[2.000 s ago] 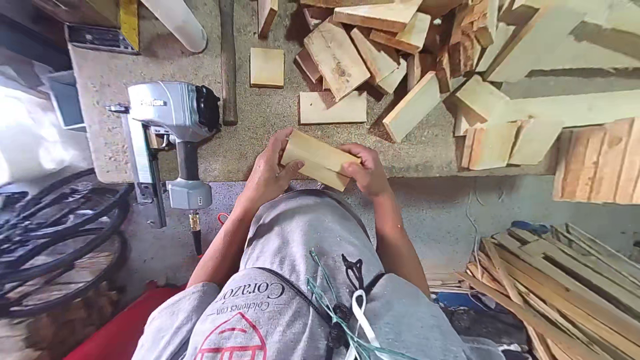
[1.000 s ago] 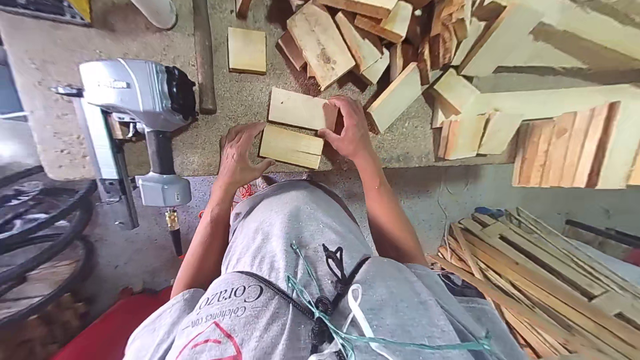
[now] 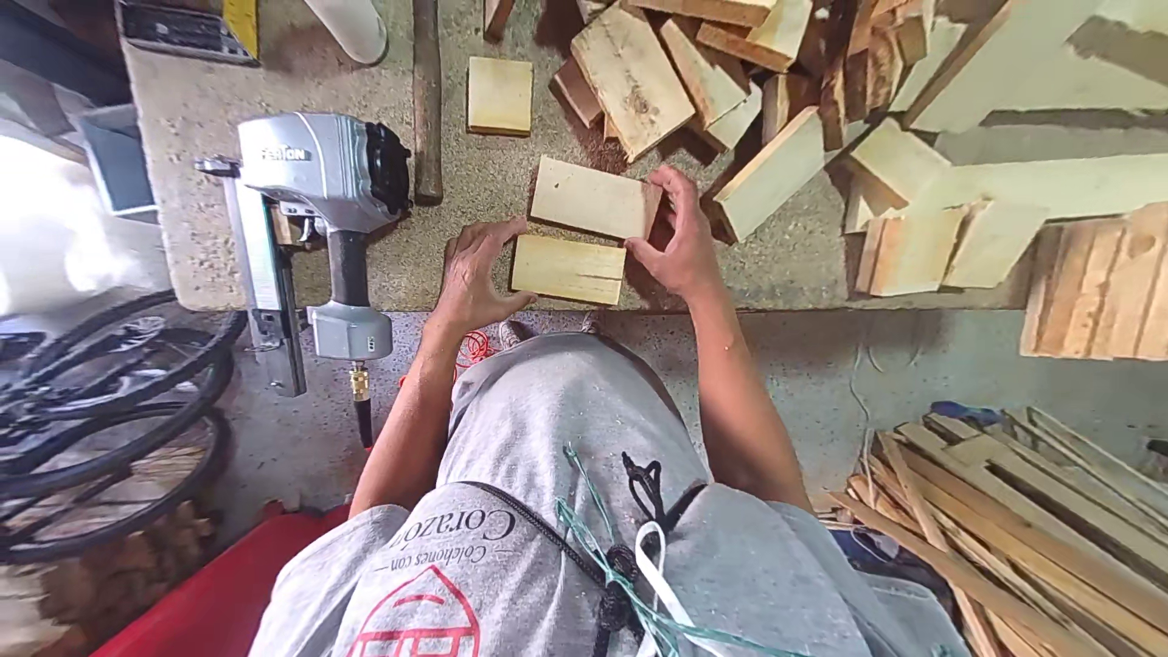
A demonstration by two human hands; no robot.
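Note:
Two short rectangular wood blocks lie side by side near the front edge of the workbench. The lower wood block (image 3: 568, 269) is between my hands, with a narrow gap to the upper wood block (image 3: 589, 197). My left hand (image 3: 476, 274) rests at the lower block's left end, fingers spread. My right hand (image 3: 677, 235) has its fingers around the right end of the upper block, thumb and fingertips touching it. A square wood block (image 3: 500, 96) lies farther back. On the left lies a pneumatic nailer (image 3: 319, 173) with a hose fitting below its handle.
A heap of wood offcuts (image 3: 634, 78) covers the back right of the workbench (image 3: 474, 178). A wooden handle (image 3: 427, 100) lies beside the nailer. More blocks (image 3: 912, 251) stand at right. Wood strips (image 3: 1022, 511) are piled below right, and a bicycle wheel (image 3: 119, 401) is at left.
Two seconds ago both hands held a block pair above the bench edge, with another block flat behind. One block now lies beside that one. My right hand has shifted to the upper block's end.

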